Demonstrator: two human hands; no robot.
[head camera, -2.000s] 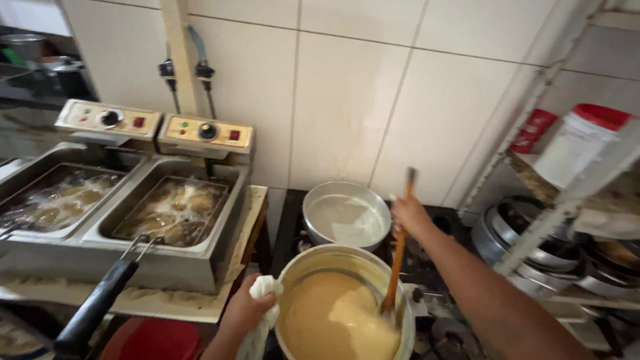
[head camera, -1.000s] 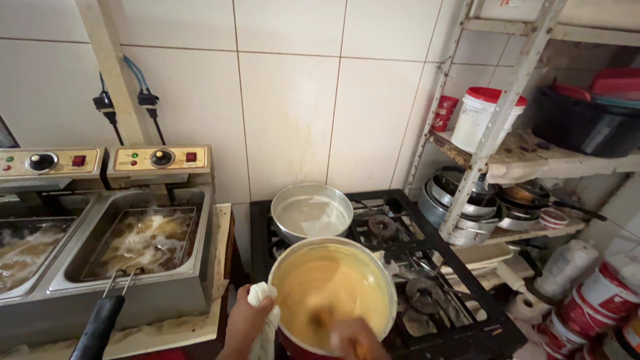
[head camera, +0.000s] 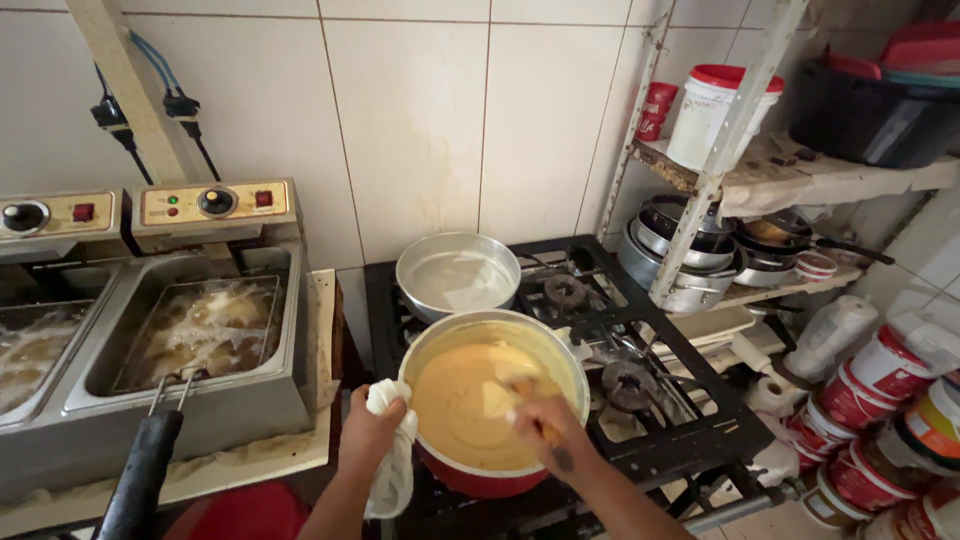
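A red pot (head camera: 491, 480) holding a smooth tan-yellow mixture (head camera: 457, 405) stands on the front left of a black gas stove (head camera: 682, 375). My left hand (head camera: 367, 431) grips a white cloth (head camera: 391, 457) at the pot's left rim; the pot's handle there is hidden. Over the right part of the pot, my right hand (head camera: 547, 431) is closed around a wooden spoon (head camera: 551, 435), blurred by motion, whose working end is in the mixture. Directly behind, a round aluminium pan (head camera: 457, 274) with a pale liquid sits touching or very near the pot.
At left, a double electric fryer (head camera: 217, 409) bubbles with food in its baskets; a black basket handle (head camera: 142, 472) juts forward. A metal shelf (head camera: 810, 176) at right carries stacked pots (head camera: 690, 277), a white bucket (head camera: 720, 120) and a black tub (head camera: 877, 112). Buckets stand low at right.
My right hand has moved from the spoon's upright handle beside the right rim to low over the pot, and the spoon now tilts toward me. My left hand stays at the left rim. The view has shifted right.
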